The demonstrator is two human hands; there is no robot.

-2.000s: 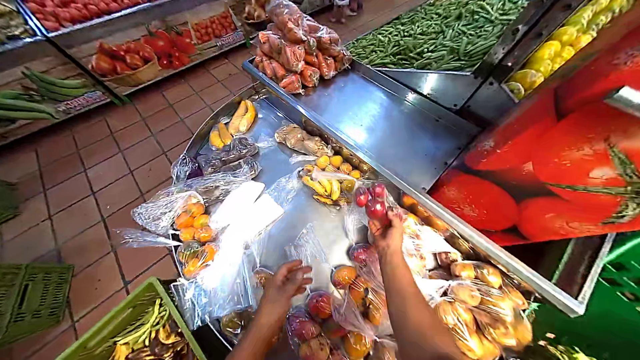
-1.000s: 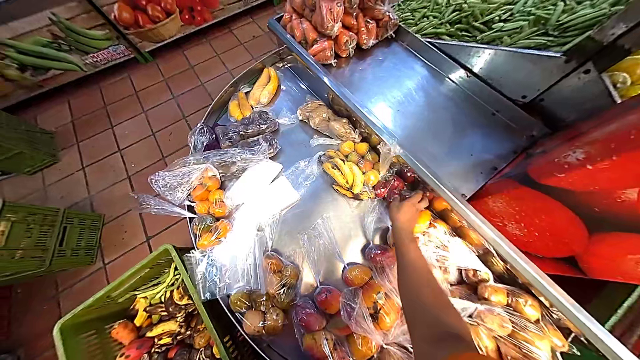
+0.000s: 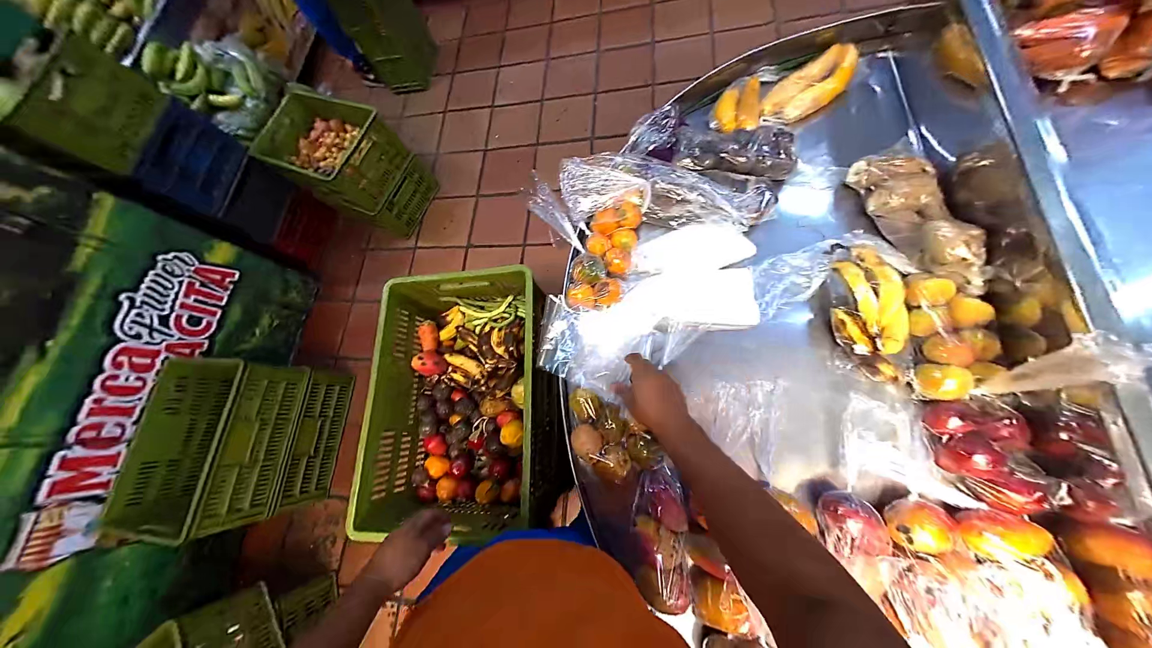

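My right hand [image 3: 655, 393] reaches over the left rim of the metal display table, its fingers at clear plastic film beside a bag of greenish-brown fruit [image 3: 607, 436]; whether it grips the film, I cannot tell. White plastic bags [image 3: 693, 283] lie just beyond it, beside bagged orange fruit [image 3: 612, 243]. My left hand [image 3: 412, 547] is low at the near edge of a green plastic crate [image 3: 385, 360] of mixed fruit, and its grip is unclear. Bagged yellow bananas [image 3: 873, 306], yellow fruit [image 3: 954, 333] and dark red fruit [image 3: 981, 450] sit toward the table's right side.
Bagged mangoes [image 3: 927, 526] line the near side of the metal table [image 3: 792, 360]. Stacked green crates [image 3: 216, 450] stand at left on the tiled floor [image 3: 477, 171], before a printed banner [image 3: 108, 315]. Another crate [image 3: 315, 144] holds small produce. Part of a person [image 3: 333, 31] shows at the top.
The view has swung left and down. My right hand has left the dark red fruit by the divider and is now at the table's left side. My left hand, above the table two seconds ago, is beside the crate.
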